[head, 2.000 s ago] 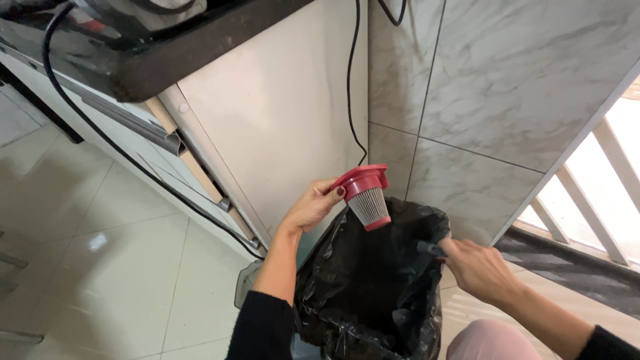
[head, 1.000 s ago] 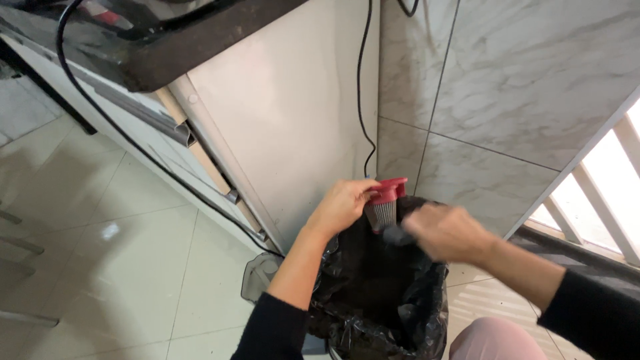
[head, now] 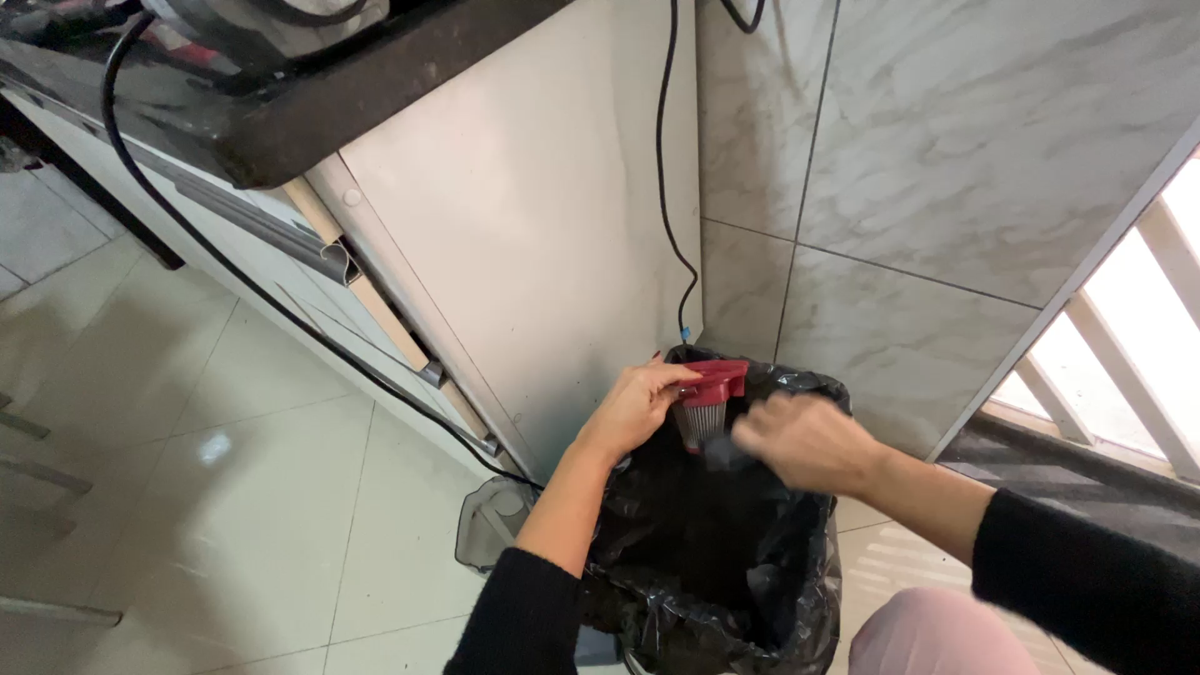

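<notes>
My left hand (head: 637, 408) grips the red plastic rim of a pleated vacuum cleaner filter (head: 705, 417), held over the mouth of a bin lined with a black plastic bag (head: 806, 619). The pleated part points down into the bin. Close to the pleats on the right is my right hand (head: 802, 441), blurred and with its fingers curled. A dark, blurred object (head: 727, 454) shows at its fingertips beside the filter; what it is cannot be told.
A translucent plastic container (head: 489, 525) lies on the tiled floor left of the bin. Behind stands a white cabinet side (head: 525, 244) under a dark stone countertop (head: 375, 94). A black cord (head: 253, 291) runs down past the drawers. A marbled tile wall (head: 919, 187) rises at the right.
My right hand has moved left from the bag's right edge to the filter. The filter, in my left hand, now hangs more upright. The translucent container has come more into view.
</notes>
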